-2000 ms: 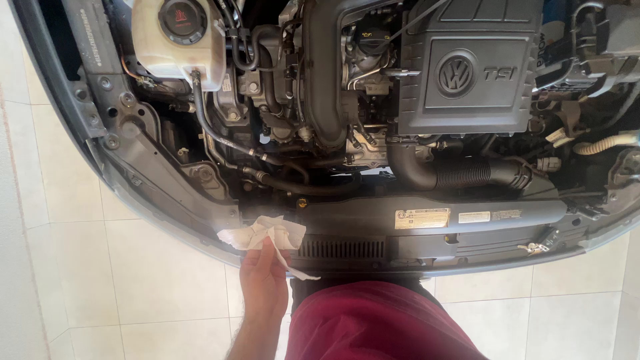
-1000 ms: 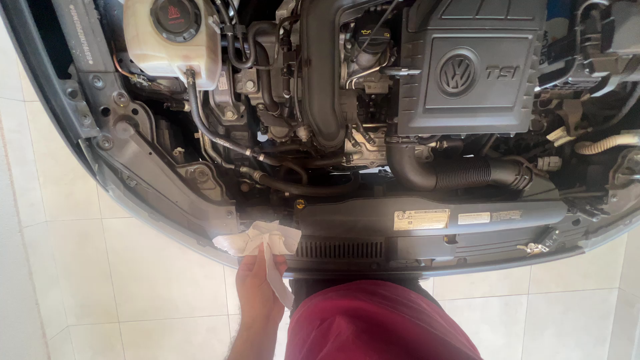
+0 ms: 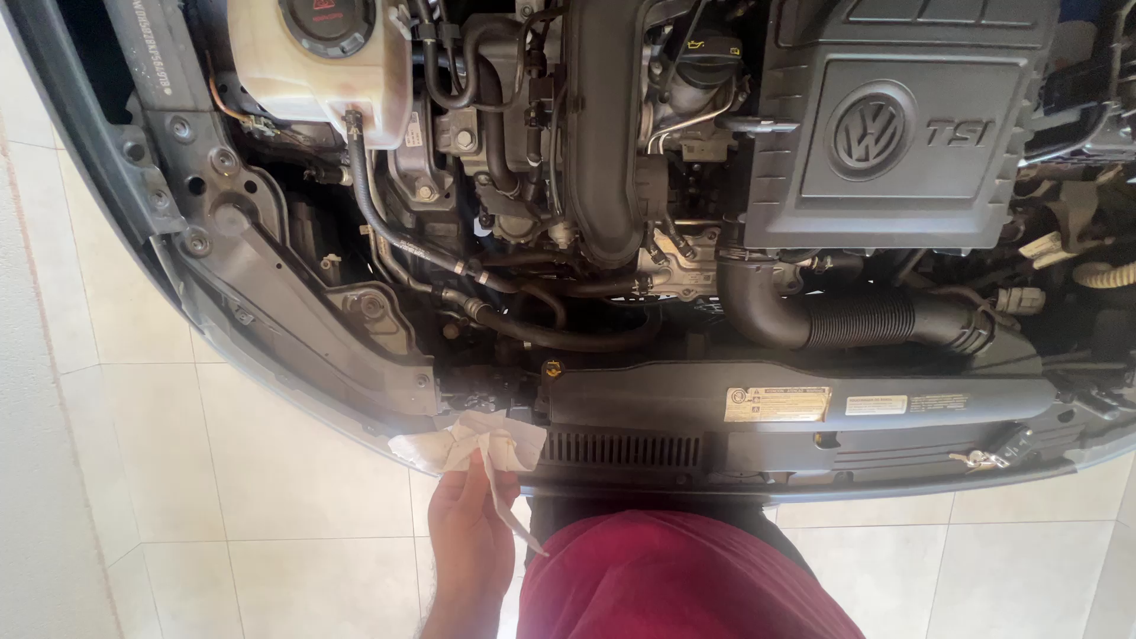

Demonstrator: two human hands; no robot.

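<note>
My left hand grips a crumpled white paper towel between thumb and fingers, above the front edge of the open engine bay. One strip of the paper hangs down beside the hand. Just right of the paper is a slotted vent in the black plastic front panel. A dipstick's yellow handle or a similar small yellow-marked part sits above and right of the paper. My right hand is not in view.
A coolant expansion tank stands upper left. The Volkswagen engine cover, the black oil filler cap and a ribbed air intake hose lie to the right. Keys rest at the front right edge. Pale tiles surround the car.
</note>
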